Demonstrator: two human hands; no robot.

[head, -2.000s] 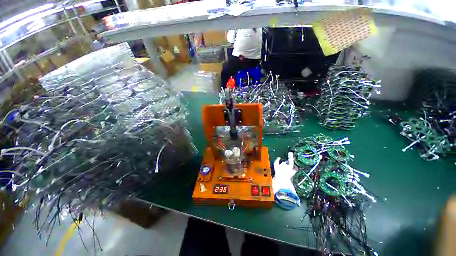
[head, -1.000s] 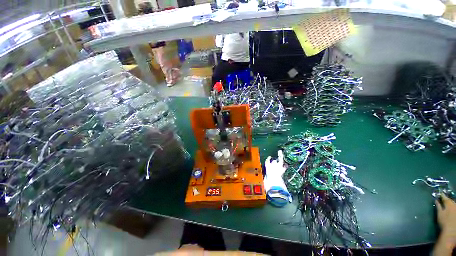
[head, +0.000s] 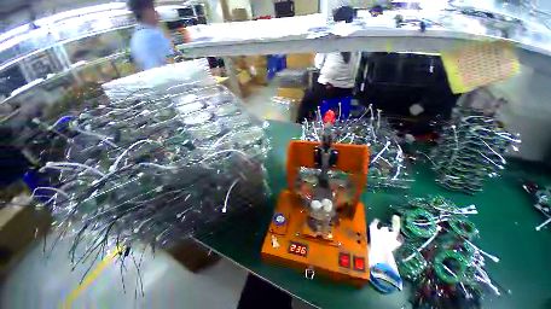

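The orange test fixture [head: 314, 256] stands on the green bench, with its red-tipped toggle lever [head: 328, 117] upright above the back plate. Pale round posts [head: 321, 205] show at its centre; I make out no ring board in it. The panel meter [head: 297, 248] glows red, and two red rocker switches [head: 351, 261] sit at the front right. A white glove [head: 383, 241] with a blue band [head: 385, 277] lies flat beside the fixture. Green ring boards with wires [head: 452, 265] lie in a pile to the right of it. Neither of my hands is in the picture.
A large layered stack with wires sticking out [head: 175, 145] fills the left. Stacked wired boards [head: 474, 151] and another wired bundle [head: 386, 148] stand behind. More wired parts [head: 538, 196] are at the right edge. Two people [head: 151, 45] are beyond the bench, under and beside the overhead shelf [head: 266, 42].
The view has turned left, so the fixture and pile sit further right. The hand at the wired part on the far right a second ago is out of the picture. A person has appeared at the upper left.
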